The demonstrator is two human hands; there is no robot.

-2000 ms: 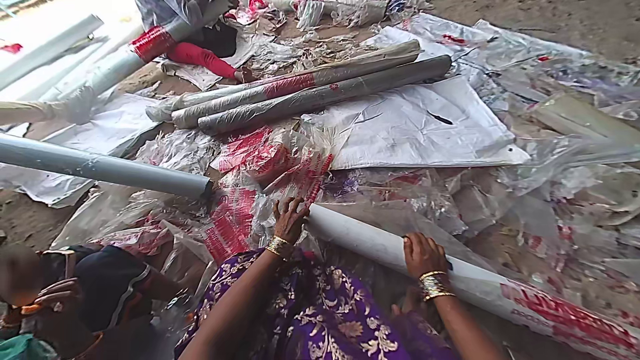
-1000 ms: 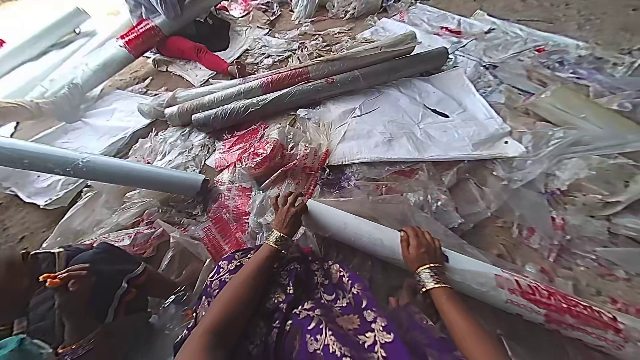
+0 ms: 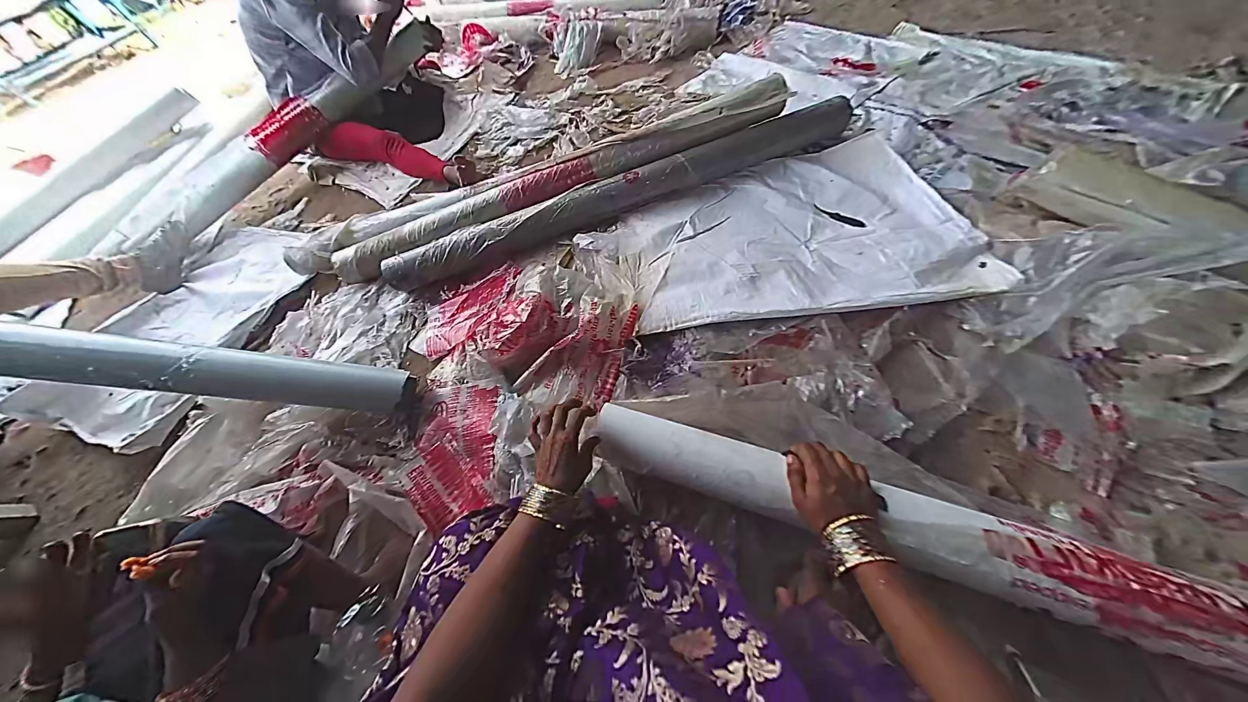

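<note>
A long roll wrapped in clear plastic with red print (image 3: pixel 936 546) lies slantwise before me, its near-white end toward the middle. My left hand (image 3: pixel 564 447) rests at that end, fingers on or beside its rim; whether it grips is unclear. Farther along, my right hand (image 3: pixel 834 487) lies over the top of the roll, the fingers bent around its far side. Left of my left hand, a grey-blue roll (image 3: pixel 205 363) ends close by, apart from the white one. Crumpled plastic film with red print (image 3: pixel 453 448) lies between the two ends.
Several wrapped rolls (image 3: pixel 585 190) lie across white sheets (image 3: pixel 799 244) ahead. At upper left a seated person (image 3: pixel 312 49) has a roll with a red band (image 3: pixel 283 132). A co-worker's hand (image 3: pixel 161 565) is at lower left. Loose plastic film (image 3: pixel 1033 390) covers the ground at right.
The co-worker at lower left has moved a hand that holds something orange. My own hands stay in about the same places on the roll.
</note>
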